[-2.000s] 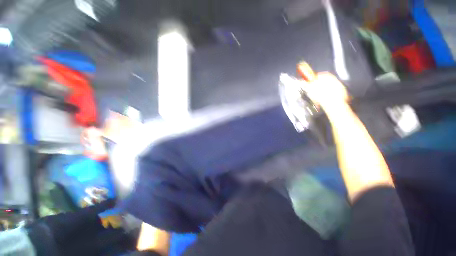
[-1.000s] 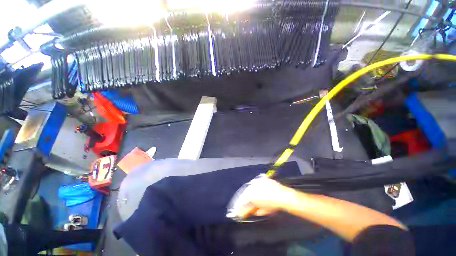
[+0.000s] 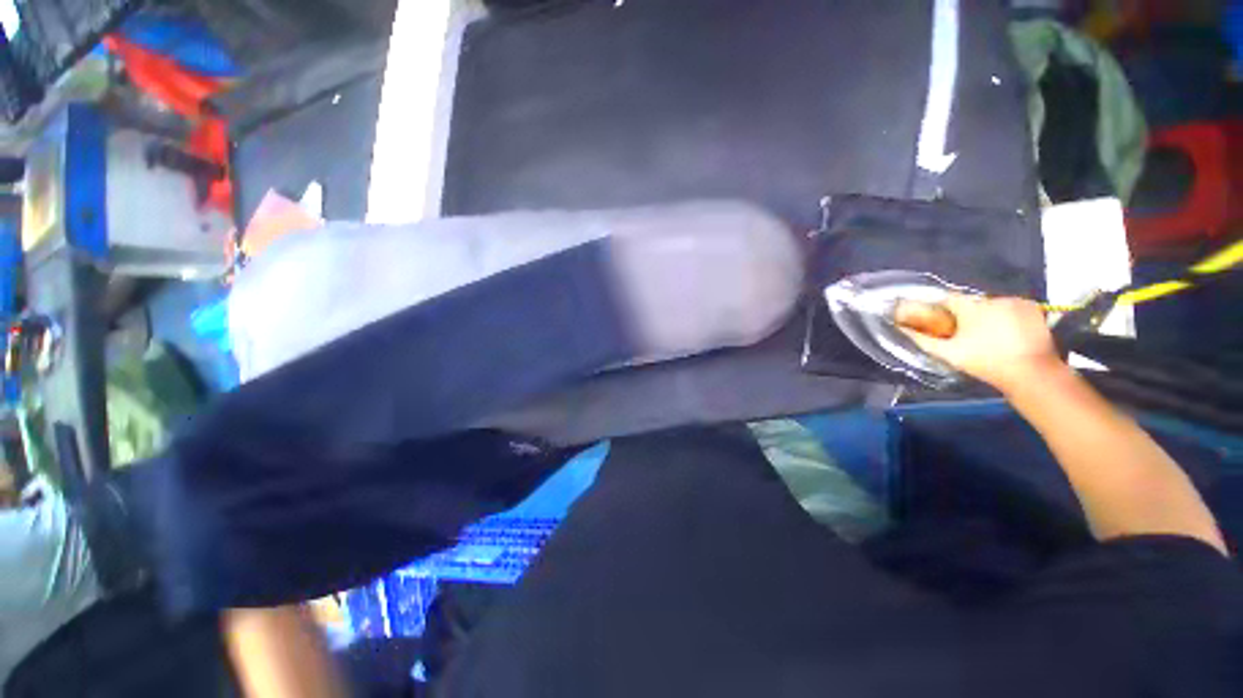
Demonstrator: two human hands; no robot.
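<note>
A navy garment (image 3: 450,334) lies with a sleeve-like flat part over the light-grey padded arm (image 3: 716,273), whose rounded right end is bare. The rest of it hangs down at the lower left. My right hand (image 3: 988,338) is bare and grips the orange-brown handle of the silver steam iron (image 3: 872,316), which is over the dark pad (image 3: 927,246) to the right of the padded arm. Of my left arm, only the blurred bare forearm shows at the bottom left, below the garment; the hand is hidden by the cloth.
The black-topped table (image 3: 682,109) lies behind the padded arm, with white strips (image 3: 413,109) across it. A white card (image 3: 1088,252) is beside the pad. The yellow hose (image 3: 1186,276) runs off right. A blue crate (image 3: 477,552) is below the garment. Red items (image 3: 1183,184) are at far right.
The iron in my right hand has moved right, off the garment to over the dark pad. The garment has shifted left, baring the padded arm's right end. The view has tilted down.
</note>
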